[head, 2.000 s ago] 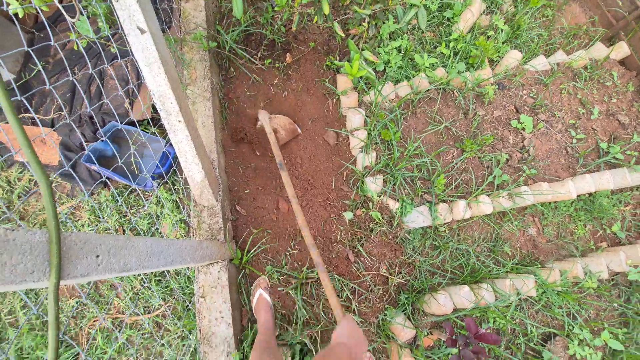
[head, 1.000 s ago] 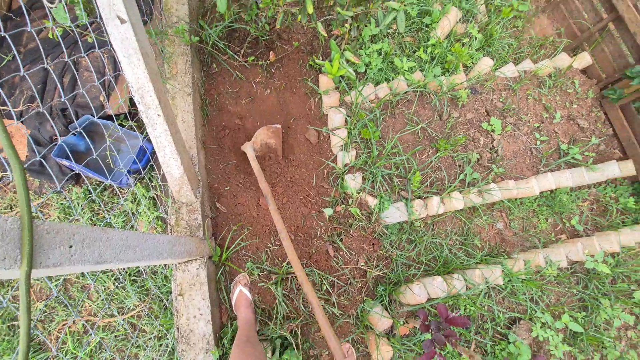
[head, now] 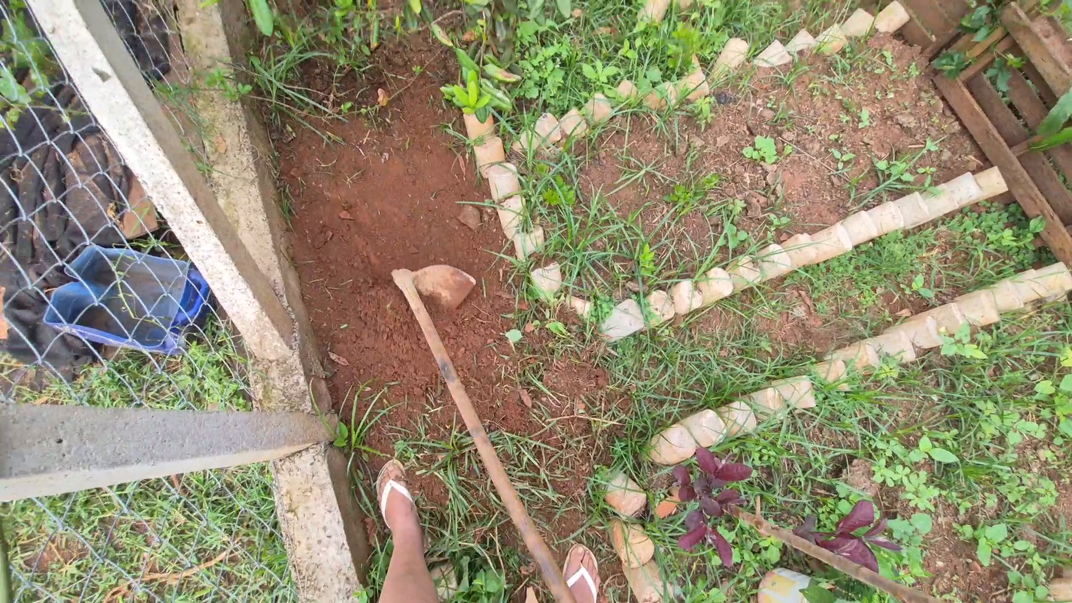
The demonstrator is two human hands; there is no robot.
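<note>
A garden hoe with a long wooden handle (head: 469,414) reaches up from the bottom edge of the head view. Its soil-caked metal blade (head: 445,286) rests on bare reddish soil (head: 377,201), left of the clay edging. Neither my left hand nor my right hand shows; the near end of the handle runs out of the frame at the bottom. Beside the handle are my two feet in white-strapped flip-flops, the left (head: 395,494) near the concrete kerb and the right (head: 579,574) close to the handle.
Concrete posts (head: 159,167) and chain-link fence stand along the left, over a concrete kerb (head: 314,519). Behind the mesh lies a blue plastic container (head: 130,297). Rows of clay edging pieces (head: 804,251) border weedy beds on the right. A wooden pallet (head: 1005,159) stands top right, a dark-red-leaved plant (head: 710,494) low right.
The hoe blade has come down from farther up the soil strip, nearer my feet. A hand at the bottom on the handle, seen two seconds ago, is out of view. The right foot now shows.
</note>
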